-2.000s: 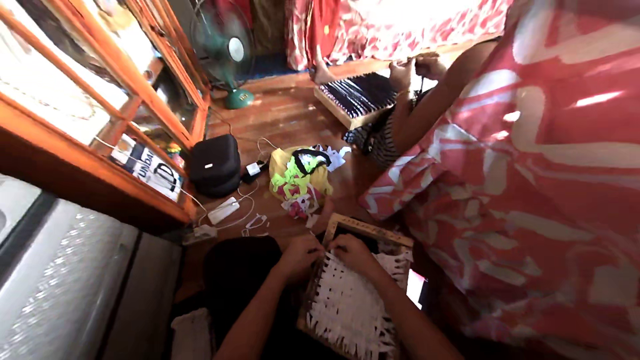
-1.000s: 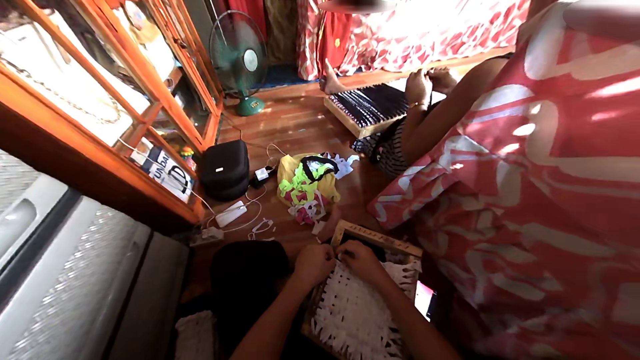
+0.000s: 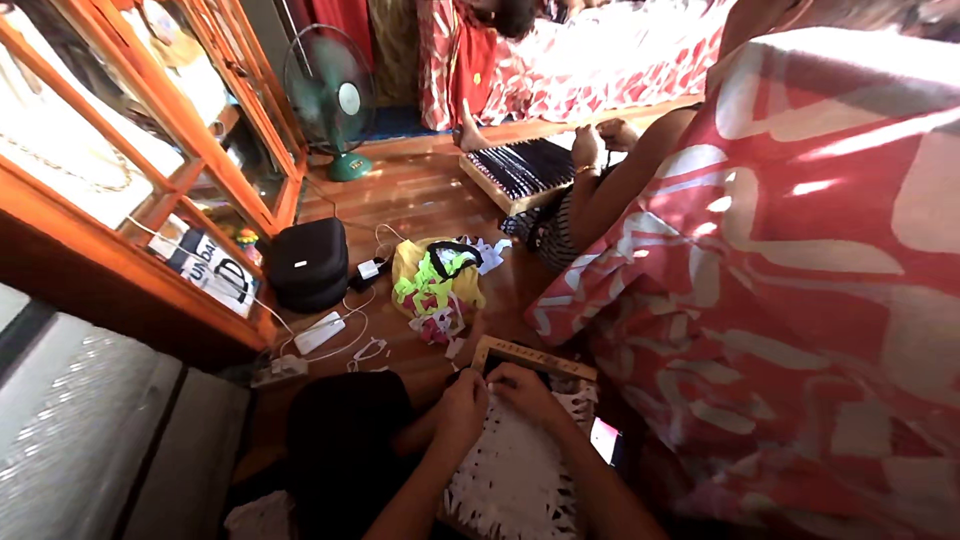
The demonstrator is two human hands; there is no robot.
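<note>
A wooden loom frame with white woven fabric on it rests at my lap. My left hand is at the frame's upper left corner, its fingers pinching at the top edge of the white fabric. Close beside it, my right hand has its fingers bent at the same edge. What lies between the fingertips is too small to tell. Farther off, a yellow plastic bag on the floor holds neon green, pink, black and white fabric strips.
Another person's hands are at a second wooden frame with dark strips. On the left are a black case, a white power bank with cables, and a green fan. A red patterned cloth hangs at right; a lit phone lies near the frame.
Both my hands stay close together at the top of the white fabric. The view has shifted slightly.
</note>
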